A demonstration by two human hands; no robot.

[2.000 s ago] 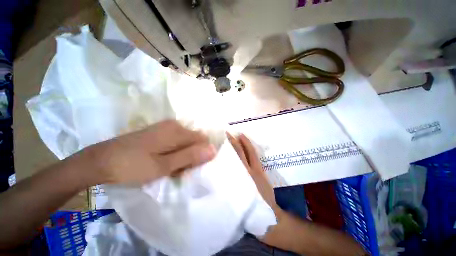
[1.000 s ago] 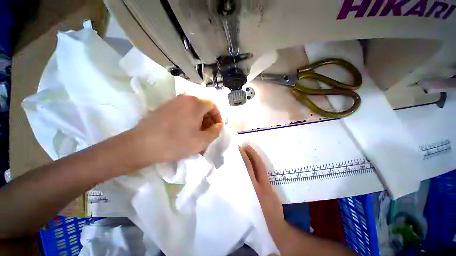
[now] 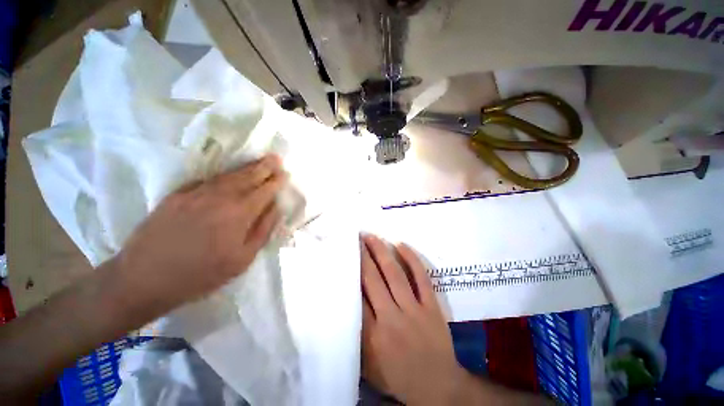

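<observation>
The white garment piece (image 3: 317, 317) lies gathered over the machine bed and table edge, left of and in front of the needle area, hanging down toward the lap. My left hand (image 3: 210, 226) lies on it, fingertips in the gathered folds; whether they pinch the fabric is not clear. My right hand (image 3: 401, 317) lies along the garment's straight right edge, fingers slightly spread, palm down on the table. The knurled knob (image 3: 391, 148) is above and right of both hands on the sewing machine (image 3: 492, 40). Glare hides the fabric beside the foot.
Scissors (image 3: 528, 141) with olive looped handles lie right of the needle, across a white fabric strip (image 3: 591, 206). Ruler markings (image 3: 512, 271) run along the table front. Blue baskets stand below the table, left (image 3: 99, 373) and right (image 3: 560, 349). Brown board (image 3: 32, 230) is at left.
My left hand has moved left and down, away from the needle, and its fingers have extended. My right hand now lies flatter beside the edge. The garment's right edge has shifted left.
</observation>
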